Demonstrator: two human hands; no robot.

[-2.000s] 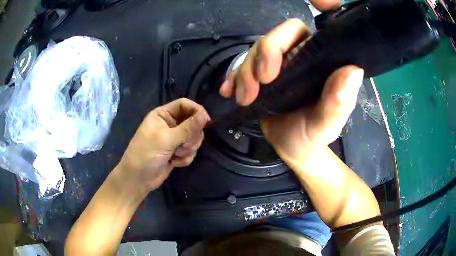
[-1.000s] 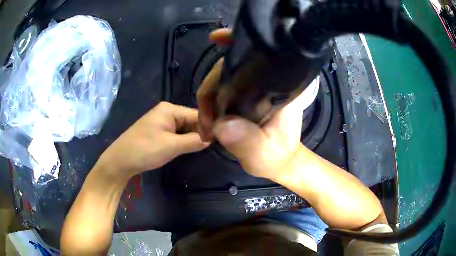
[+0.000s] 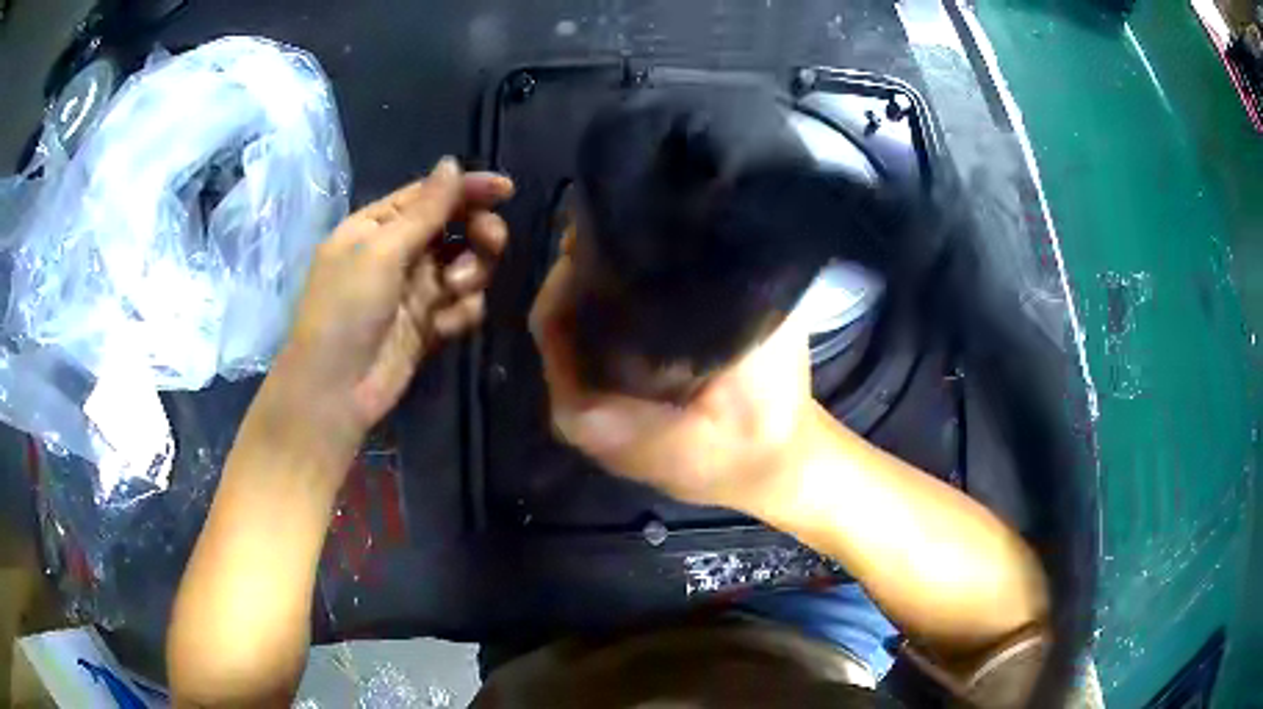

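My right hand [image 3: 693,429] is closed around the thick black electric screwdriver [image 3: 679,236], which points down over the left part of the front panel. The screwdriver's tip is hidden. The square black front panel [image 3: 520,443] lies on the bench with the loudspeaker driver [image 3: 880,374] in its opening. The silver magnet [image 3: 839,298] shows partly behind the screwdriver. My left hand [image 3: 395,291] is raised left of the panel, fingers loosely curled and apart; nothing can be made out in it.
A crumpled clear plastic bag [image 3: 263,305] lies on the black bench mat [image 3: 416,83] at the left. The blurred black power cord [image 3: 1025,416] loops down at the right over my forearm. A green-topped table [image 3: 1163,360] is on the right. A round part [image 3: 86,100] sits far left.
My left hand has left the screwdriver's nose and moved up and left, its fingers loosening. My right hand has swung the screwdriver from slanted to more upright over the panel.
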